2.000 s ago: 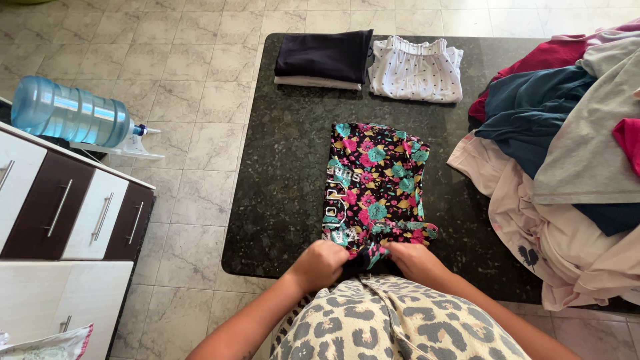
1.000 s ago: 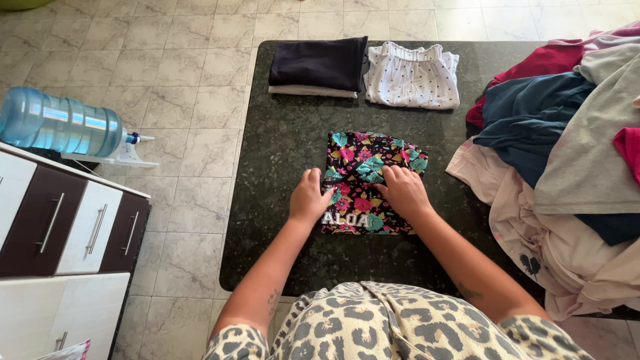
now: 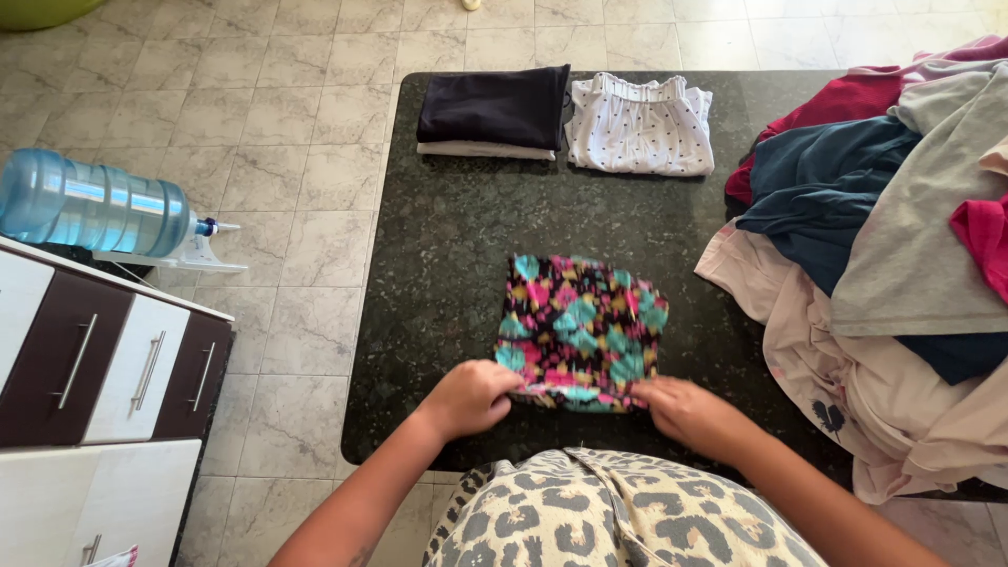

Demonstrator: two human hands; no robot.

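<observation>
A folded floral garment (image 3: 583,323) in black, pink and turquoise lies near the front of the dark granite table (image 3: 457,228), slightly blurred. My left hand (image 3: 476,394) pinches its near left corner, and my right hand (image 3: 681,405) pinches the near right corner. Between them the near edge is lifted a little. Beyond it, at the far side, a folded black garment (image 3: 492,110) rests on a folded whitish one (image 3: 487,150). Beside these is a folded white garment with dark dots and a gathered waistband (image 3: 639,126).
A heap of loose clothes, with a teal garment (image 3: 827,181), a grey one (image 3: 937,197) and a pale pink one (image 3: 811,354), covers the table's right side. Left of the table, a blue water jug (image 3: 94,205) lies in a stand above drawers (image 3: 142,366).
The hands have moved from the garment's upper surface to its two near corners, which they now grip. Lettering visible on the garment one second ago no longer shows.
</observation>
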